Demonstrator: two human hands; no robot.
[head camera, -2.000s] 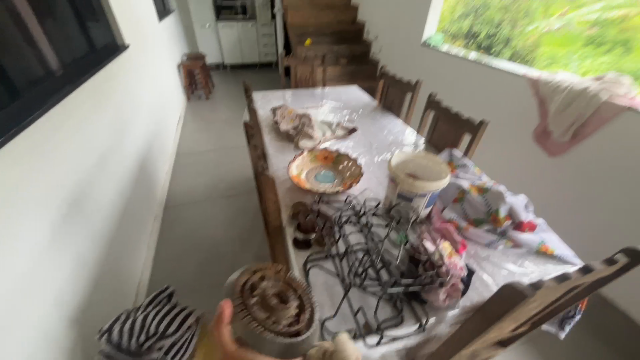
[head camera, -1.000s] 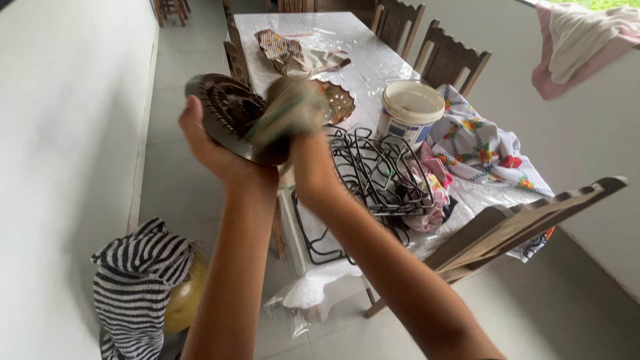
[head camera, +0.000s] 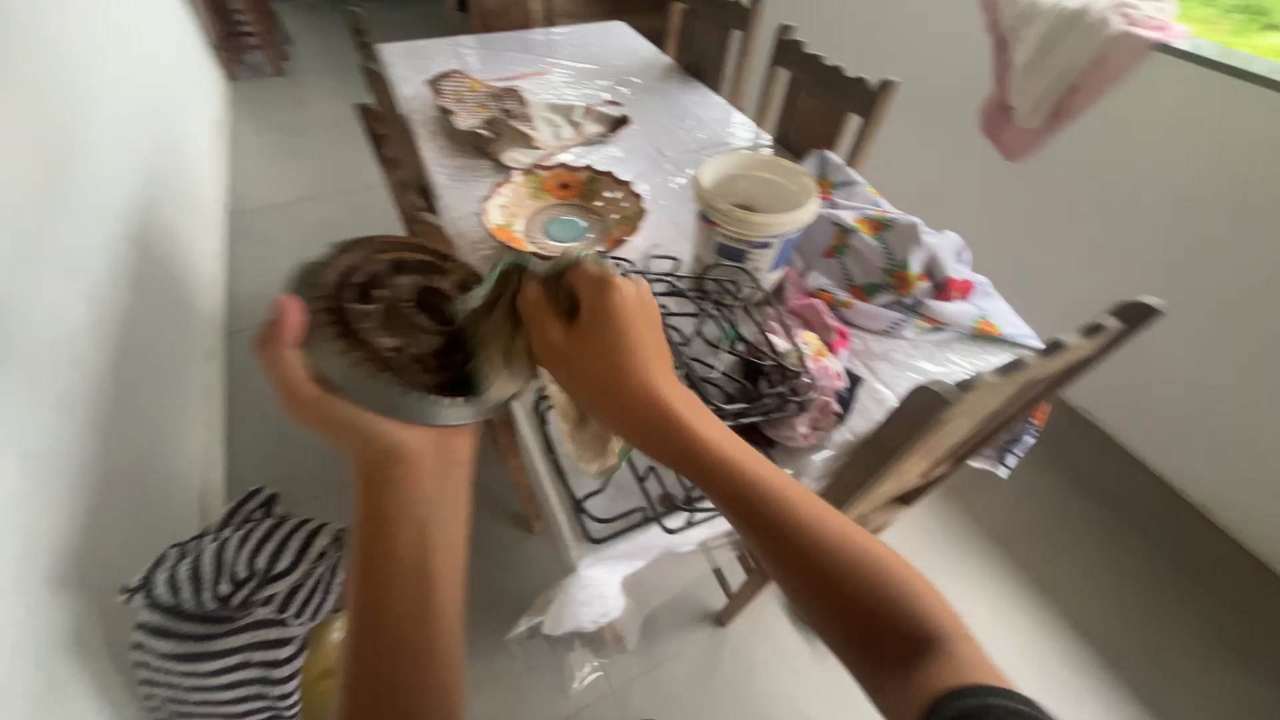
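My left hand (head camera: 340, 410) holds up a round metal part with a toothed ring (head camera: 390, 320), its thumb on the left rim and the palm beneath; blur hides what exactly the part is. My right hand (head camera: 600, 340) is closed on a greenish cloth (head camera: 500, 330), which touches the right side of the round part and also hangs below the hand. Just behind my right hand, black metal stove grates (head camera: 720, 340) lie heaped on the table. A scalloped bowl with a flower pattern (head camera: 565, 210) stands beyond the hands.
A white plastic bucket (head camera: 755, 200) and a flowered cloth (head camera: 890, 250) are on the plastic-covered table (head camera: 600, 60). A crumpled cloth (head camera: 530, 115) lies farther back. Wooden chairs (head camera: 820, 100) surround the table, one (head camera: 990, 410) close at right. A striped cloth (head camera: 230, 610) hangs at lower left.
Two seconds ago the round part was low in view beside the table; now it is held up in front of me. The cloth in my right hand has shifted on the part since one second ago.
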